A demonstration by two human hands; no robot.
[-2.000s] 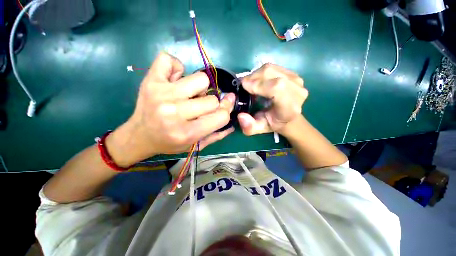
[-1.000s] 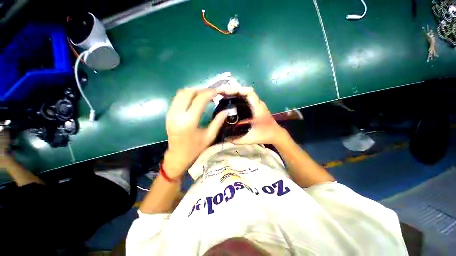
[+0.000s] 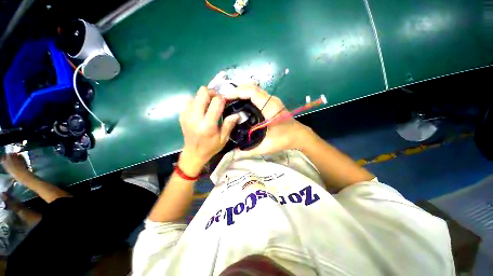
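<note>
A round glossy black part (image 3: 243,123) is held between my two hands near the bench's front edge. Its open side faces up and shows a small pale piece inside. Red-pink wires (image 3: 286,116) run from it to the right, over my right hand, and end in small white plugs (image 3: 323,99). My left hand (image 3: 202,126) grips its left side, with the thumb at the opening. My right hand (image 3: 278,126) holds its right side. A white piece (image 3: 220,82) shows just beyond my fingers, partly hidden by them.
A white housing (image 3: 101,62) with a white tail cable (image 3: 84,97) stands at the left, beside a blue bin (image 3: 38,91) and piled black round parts (image 3: 73,126). A connector lead (image 3: 240,6) lies at the far edge. Another person's arms (image 3: 32,180) are at the lower left.
The view has shifted, showing more of the left side. The black part stays in both hands, its opening now clearer. The red wires and their plugs now extend visibly to the right.
</note>
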